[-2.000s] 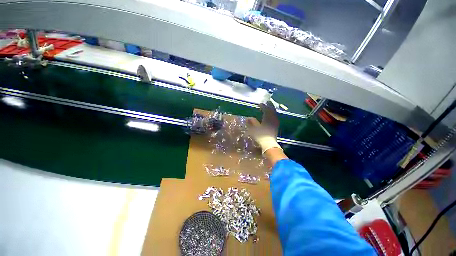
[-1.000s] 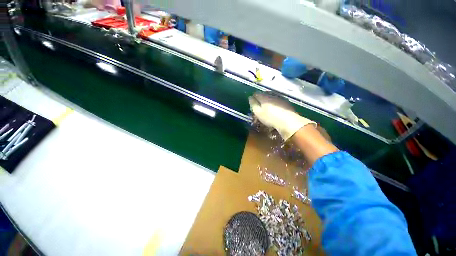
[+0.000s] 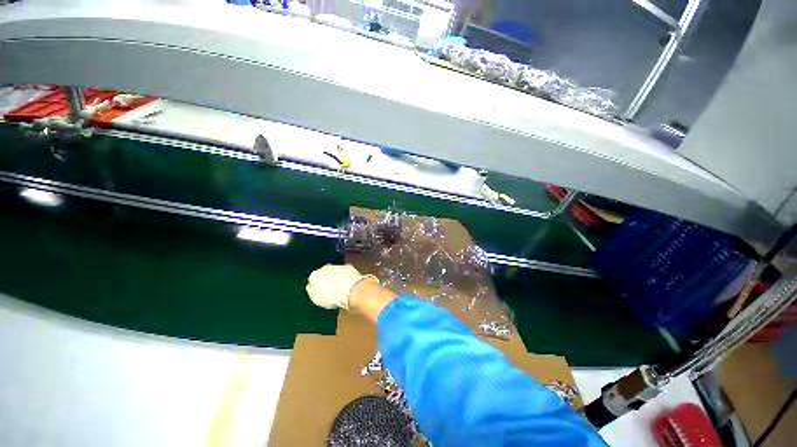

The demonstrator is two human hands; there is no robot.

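My right hand, in an off-white glove, is curled over the green belt, just left of the brown cardboard. Its fingertips are hidden, so I cannot tell if it holds anything. My left hand is out of the picture. Clear crinkled plastic bags lie on the far part of the cardboard, with silver pieces at the near right end. A heap of small silver fittings is mostly hidden under my blue sleeve. The round dark dish of screws is cut off by the bottom edge.
A green belt runs across behind the white bench. A white shelf spans above. A dark and silver cylindrical tool and a red tray are at the lower right. Blue crates stand at right.
My right hand has moved from over the far bags back towards me and left, beside the cardboard. My sleeve now covers much of the fittings heap. The camera view has swung back right.
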